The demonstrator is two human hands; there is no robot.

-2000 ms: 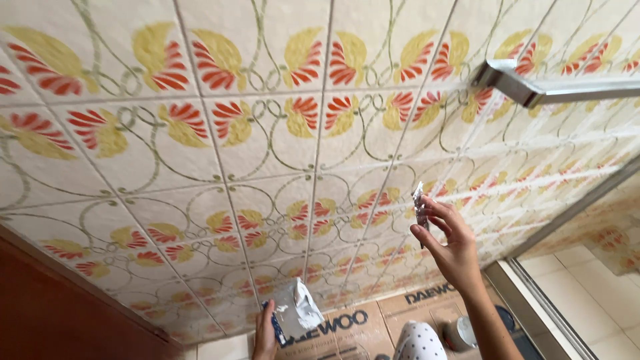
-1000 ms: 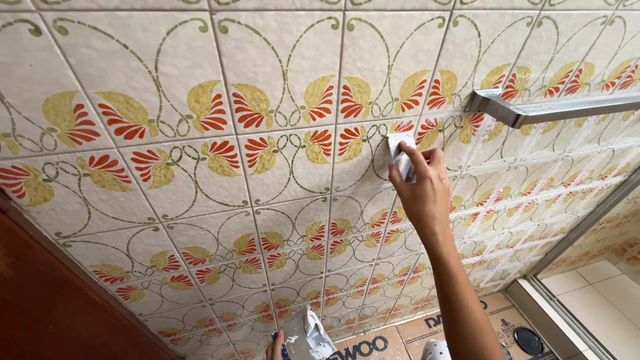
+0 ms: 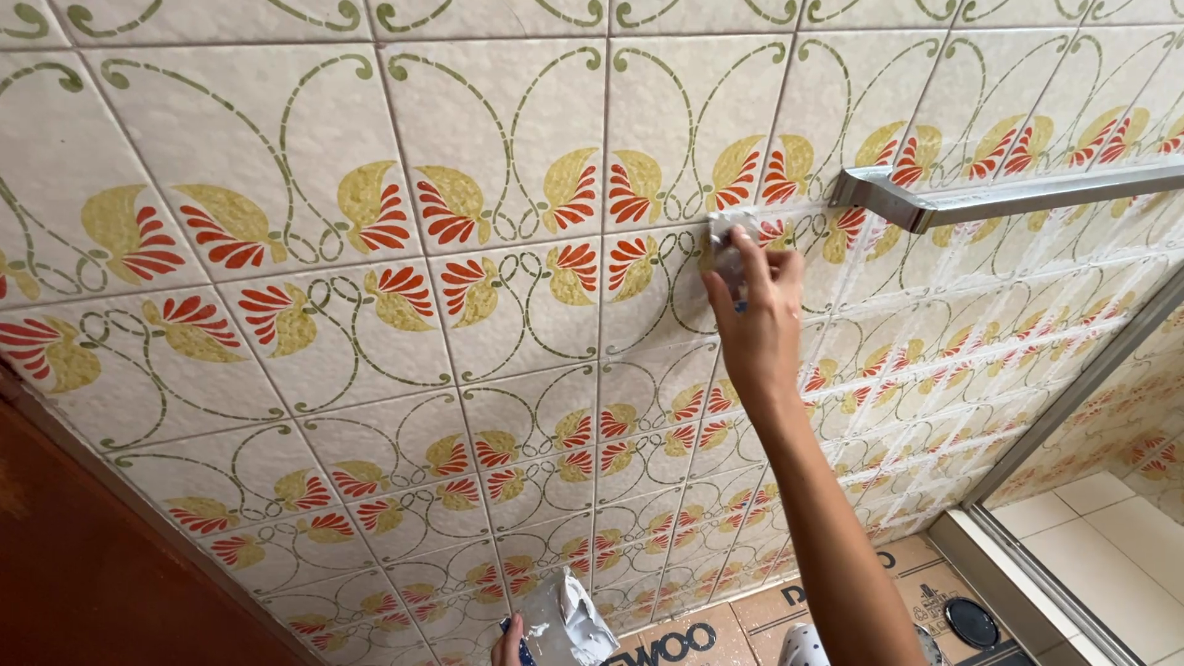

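Note:
My right hand grips a small metal putty knife with white paste along its edge, its blade against a grout line of the patterned wall tiles, just left of the metal towel bar. Low in the view, my left hand holds a wider putty knife by its blue handle. A lump of white paste lies on that blade. Most of the left hand is out of view.
Printed cardboard covers the floor below, with a round black lid on it. A metal-framed shower threshold runs along the right. A reddish-brown door or panel stands at the lower left. White smears mark grout lines under the bar.
My right hand has gone from in front of the lower wall up to the tile joint near the bar, its blade now against the tiles. My left hand still holds the paste-loaded knife. The view has shifted.

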